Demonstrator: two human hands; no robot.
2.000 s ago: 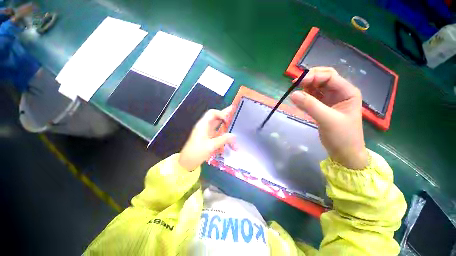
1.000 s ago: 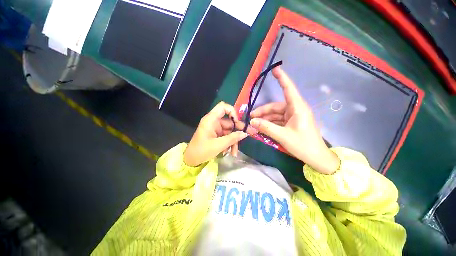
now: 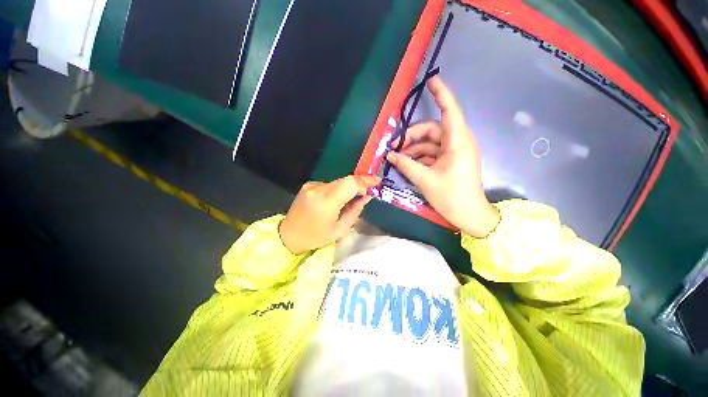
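Observation:
A grey glossy display panel lies in a red-orange tray in front of me. My right hand is over the panel's left edge and pinches a thin black strip between thumb and fingers, with its index finger stretched up near the strip's top end. The strip runs along the left edge of the panel. My left hand is at the tray's near left corner, fingertips together by the strip's lower end and pink film. Whether it grips anything is hidden.
Strip sheets and a second black sheet lie at the left. White backing sheets overhang the bench edge above a whitish bin. Another red-orange tray is at the upper right. A dark sheet on clear plastic is at the right edge.
The right hand has brought the black strip down from above the panel to its left edge. The left hand has moved from the tray's side to its near left corner. The view has shifted closer.

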